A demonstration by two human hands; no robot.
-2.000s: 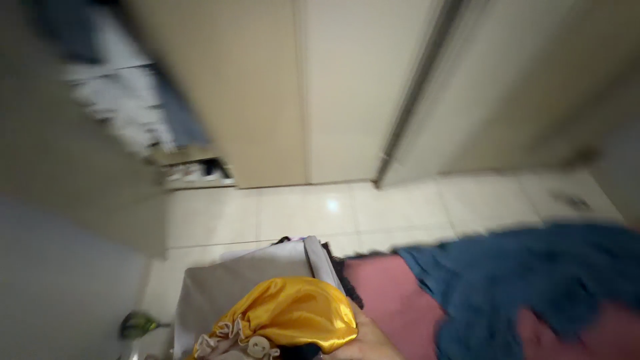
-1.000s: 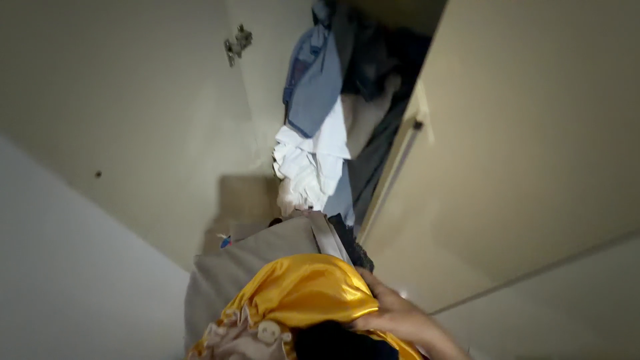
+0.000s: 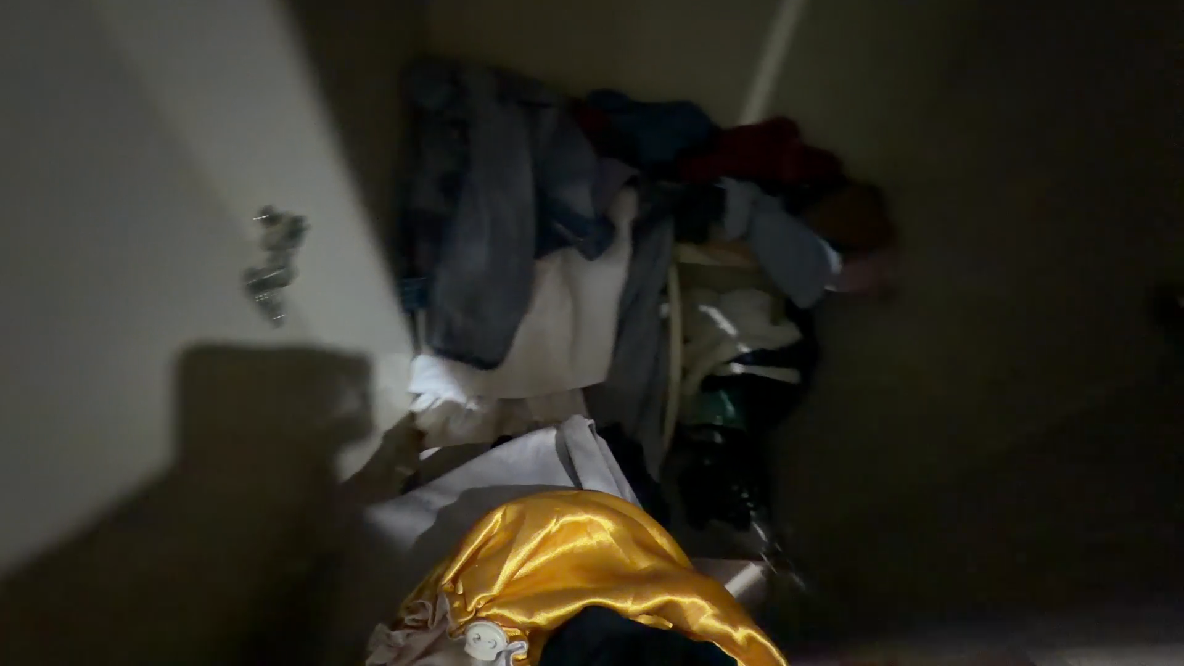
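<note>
Neither of my hands shows in the head view. A bundle of cloth fills the bottom middle: a shiny yellow satin cloth (image 3: 592, 546) on top, a frilled beige cloth with a pale button-like piece (image 3: 486, 640) at its left, and a black cloth (image 3: 624, 640) in front. Behind it lies a folded light grey cloth (image 3: 518, 462). Whatever supports the bundle from below is hidden. Beyond it, inside a dark cupboard, hang or lie a grey-blue garment (image 3: 486, 231), a white cloth (image 3: 573, 324) and a dark red cloth (image 3: 768, 153).
On the left stands a pale cupboard door (image 3: 120, 231) with a metal hinge (image 3: 275, 264) on it. More clothes are heaped at the right inside the cupboard, among them a light grey-blue piece (image 3: 786, 240). The right side is very dark.
The view has swung from the floor and closed doors to the inside of the cupboard. The hand seen at the right of the yellow cloth earlier is out of sight now. The bundle remains at the bottom.
</note>
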